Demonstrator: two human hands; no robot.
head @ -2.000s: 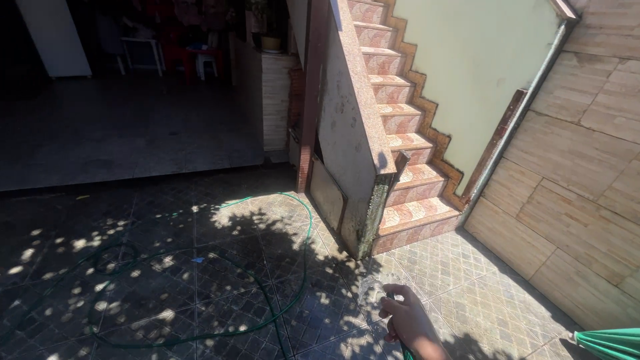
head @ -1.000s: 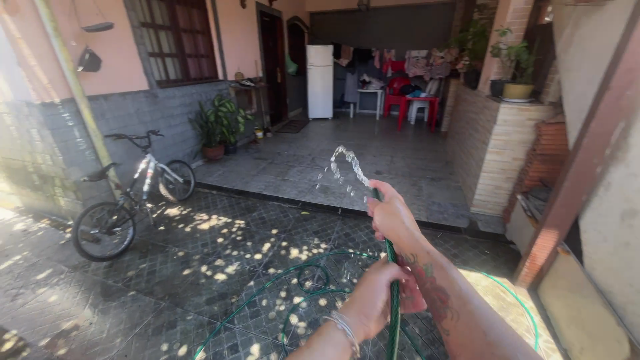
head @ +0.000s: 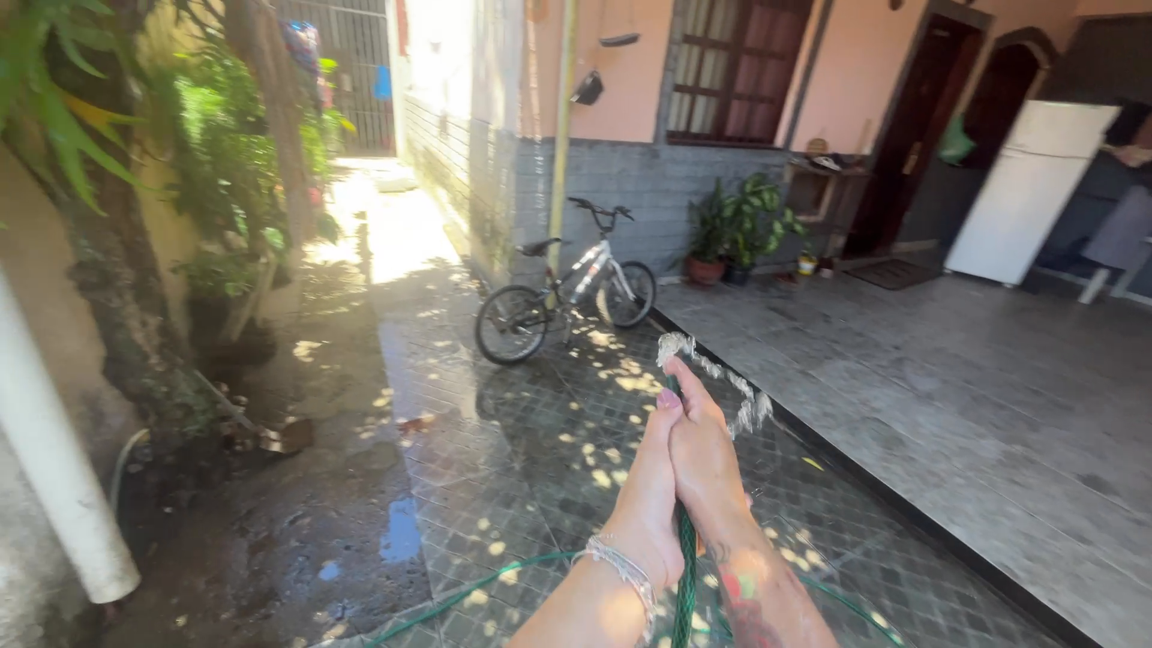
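A green garden hose (head: 687, 576) rises from the bottom edge between my two hands. My left hand (head: 650, 495), with bracelets at its wrist, is closed around the hose, its thumb near the top. Against it on the right, my right hand (head: 706, 450) grips the hose near its end, a finger at the mouth. Water (head: 711, 367) spurts from there and curls off to the right. More of the green hose (head: 477, 589) lies in loops on the wet tiled floor (head: 540, 468).
A bicycle (head: 576, 288) stands by the corner post. Potted plants (head: 742, 225) and a white refrigerator (head: 1030, 193) are on the raised porch, whose dark edge (head: 900, 508) runs diagonally. Leftward are a tree trunk (head: 135, 306), a white pipe (head: 58, 432) and puddled ground.
The view has swung left toward the bicycle and side passage. My left hand, lower on the hose one second ago, is now up beside my right hand. Water still flows.
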